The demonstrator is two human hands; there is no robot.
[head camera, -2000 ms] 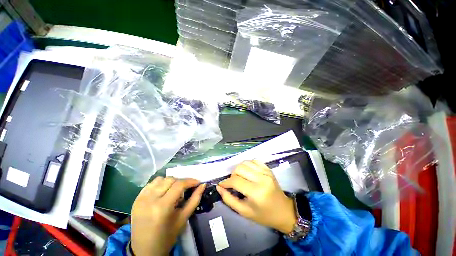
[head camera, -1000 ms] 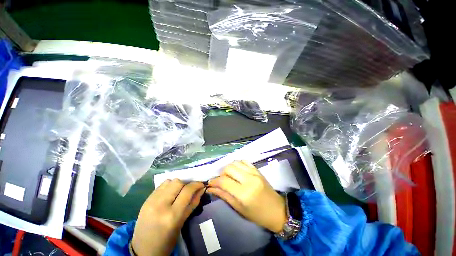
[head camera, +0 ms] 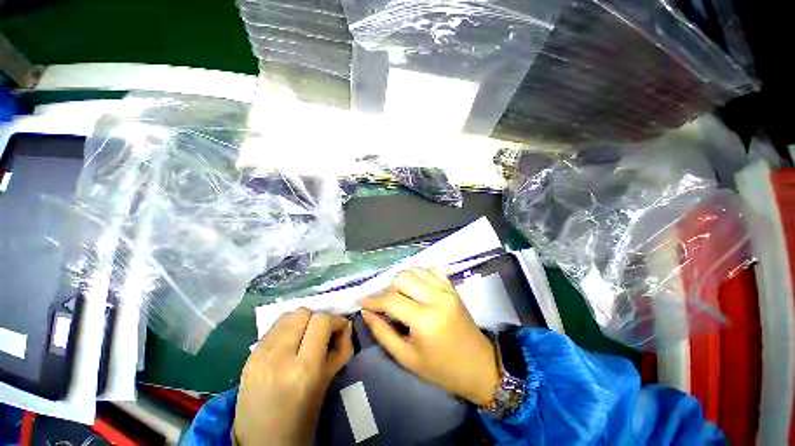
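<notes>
A dark tablet rear housing (head camera: 394,402) with white patches inside lies on white liner sheets (head camera: 475,239) at the lower middle. My left hand (head camera: 292,370) is at its upper left corner, thumb and fingers bent together at the edge. My right hand (head camera: 433,335) is just right of it, thumb and index finger near the left fingertips at the same corner. The fingers hide the camera area. A small dark bit shows between the fingertips, too hidden to tell whether either hand grips it. A watch and blue sleeve show on my right wrist.
Another housing (head camera: 30,253) lies on white sheets at left. Crinkled clear bags lie at left (head camera: 196,226) and right (head camera: 628,253). A clear tray stack (head camera: 601,78) with a labelled zip bag (head camera: 427,100) stands behind. Red and white slabs (head camera: 741,348) are at right.
My fingertips have closed in at the housing corner, and the dark part seen between them earlier is now mostly hidden. The whole view has shifted slightly, moving the left housing towards the edge.
</notes>
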